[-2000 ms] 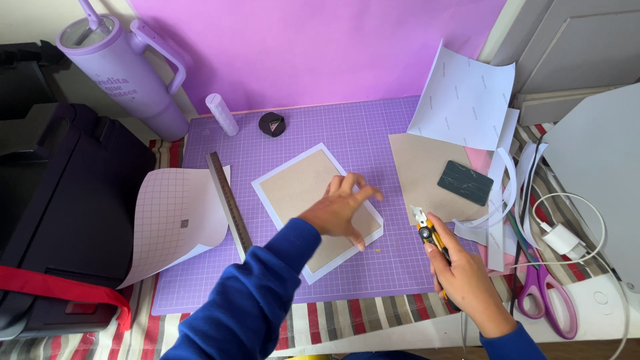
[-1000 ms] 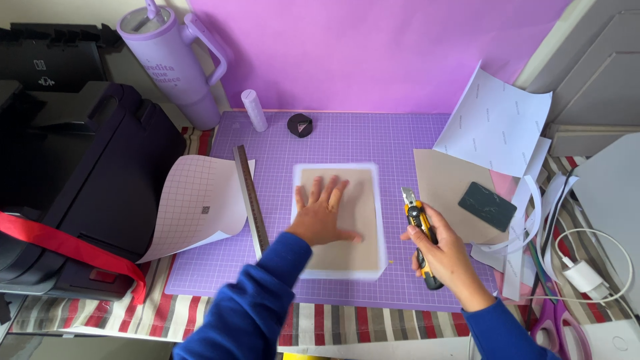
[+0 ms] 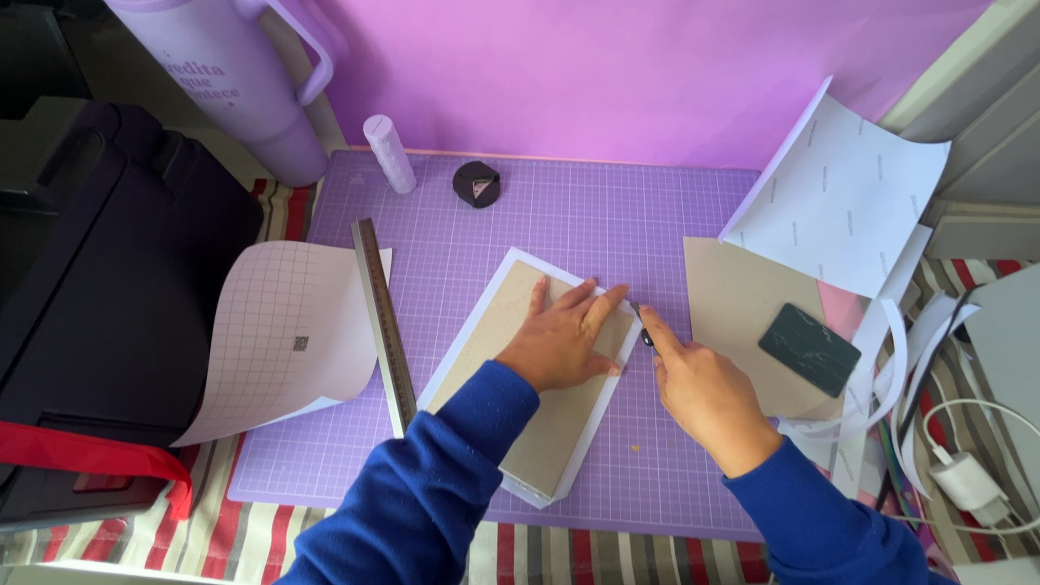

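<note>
My left hand point(image 3: 565, 337) lies spread on a beige board point(image 3: 508, 325) that rests on a slightly larger white sheet point(image 3: 471, 333), whose border shows around it. My right hand point(image 3: 703, 390) grips a utility knife point(image 3: 646, 335), mostly hidden under the fingers, with its tip at the upper right corner of the sheet. Beneath lies a purple cutting mat point(image 3: 569, 211) with a printed grid. A metal ruler point(image 3: 382, 325) lies left of the board, partly over a curled gridded sheet point(image 3: 284, 325).
A lilac tube point(image 3: 390, 154) and a black round tool point(image 3: 477, 184) sit at the back of the mat. At right are another beige board point(image 3: 723, 325), a dark green card point(image 3: 809, 349), a curled white sheet point(image 3: 845, 187), paper strips point(image 3: 894, 366) and a white charger point(image 3: 971, 487). A tumbler point(image 3: 236, 89) stands back left.
The board and sheet have turned from upright to slanted under my left hand. My right hand has brought the knife from beside the sheet to its corner.
</note>
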